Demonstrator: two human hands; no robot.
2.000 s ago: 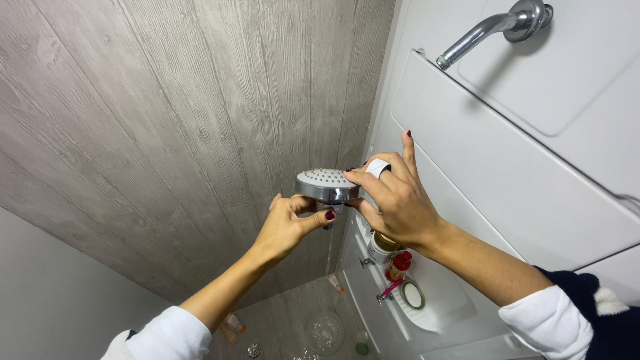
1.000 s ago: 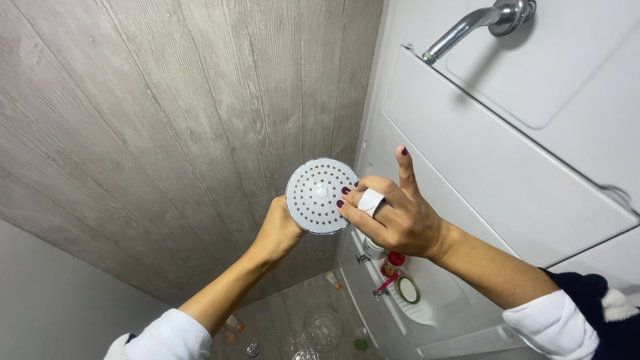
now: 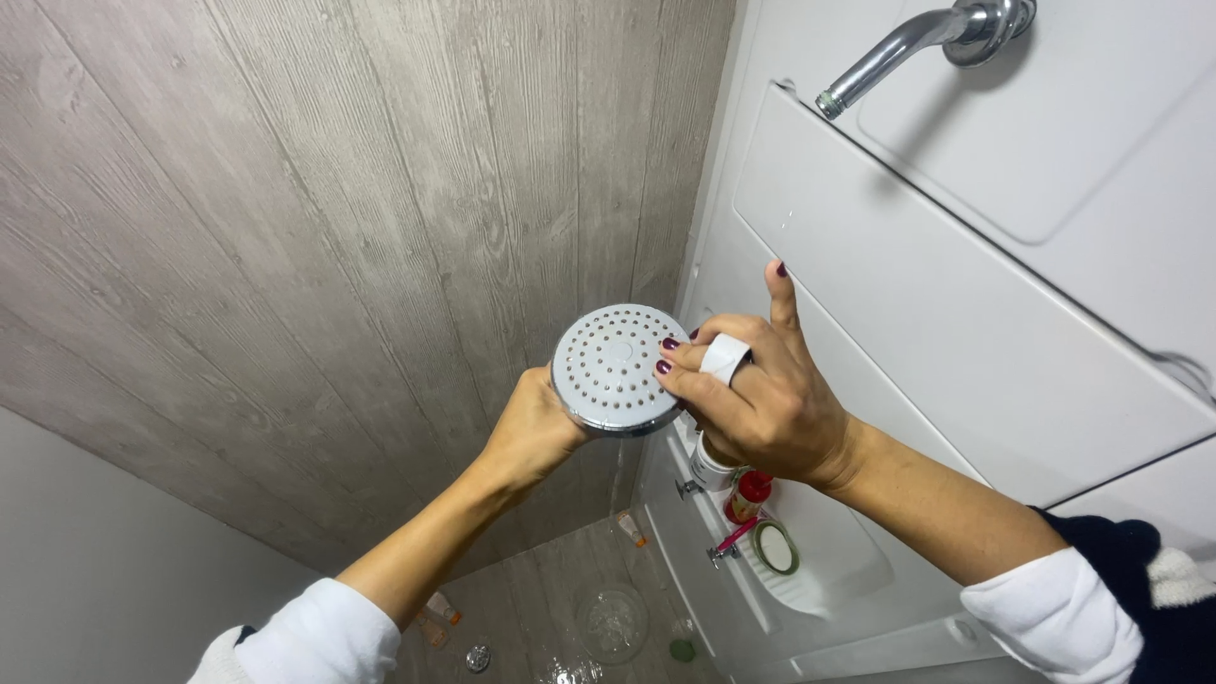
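Note:
A round shower head (image 3: 613, 375) with a white nozzle plate and chrome rim is held between both hands, its nozzle face toward the camera. My left hand (image 3: 540, 427) grips it from behind at the lower left, with most fingers hidden. Fingertips of my right hand (image 3: 765, 399) press on the right edge of the plate, one finger points up, and a white band (image 3: 725, 358) circles a finger. Water runs down below the shower head. At upper right, a bent chrome shower arm (image 3: 898, 59) comes out of the wall, its threaded end bare.
A white shower panel (image 3: 950, 285) fills the right side. Its shelf holds a white container (image 3: 710, 465), a red bottle (image 3: 749, 496), a pink razor (image 3: 737, 537) and a round green-rimmed item (image 3: 775, 547). On the wet floor are a clear bowl (image 3: 612, 622), tubes (image 3: 631, 528) and a drain cover (image 3: 478, 657).
The shower head has turned from nearly edge-on to show its nozzle face. My left thumb has gone from view behind it. Water now falls beneath it.

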